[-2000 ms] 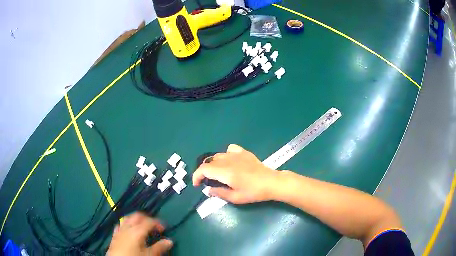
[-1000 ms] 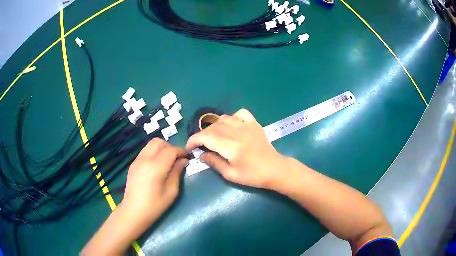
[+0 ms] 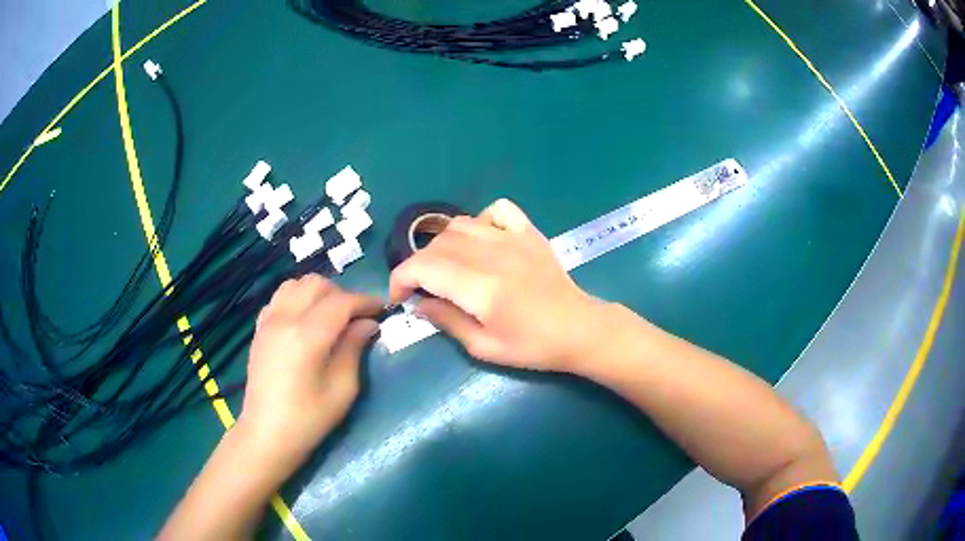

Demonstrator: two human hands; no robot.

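My right hand [image 3: 497,285] lies over the near part of the steel ruler [image 3: 645,220], its thumb and fingertips closed on a small white connector [image 3: 411,304] at the ruler's near end. A black tape roll [image 3: 429,229] with a light brown core shows under my right fingers, partly hidden. My left hand [image 3: 307,349] is at the connector's left side, its thumb and forefinger pinched together on what looks like the black wire at the connector; the wire is mostly hidden by the fingers.
Black wire harnesses [image 3: 159,317] lie at the left, their white connectors [image 3: 344,217] grouped beyond my left hand. A single wire with a white connector [image 3: 152,70] lies at upper left. A curved harness bundle [image 3: 444,44] lies at the top. The table edge curves along the right.
My left hand has come from the lower left to the connector beside my right fingers. The view has shifted, so the heat gun and plastic bag are out of the picture.
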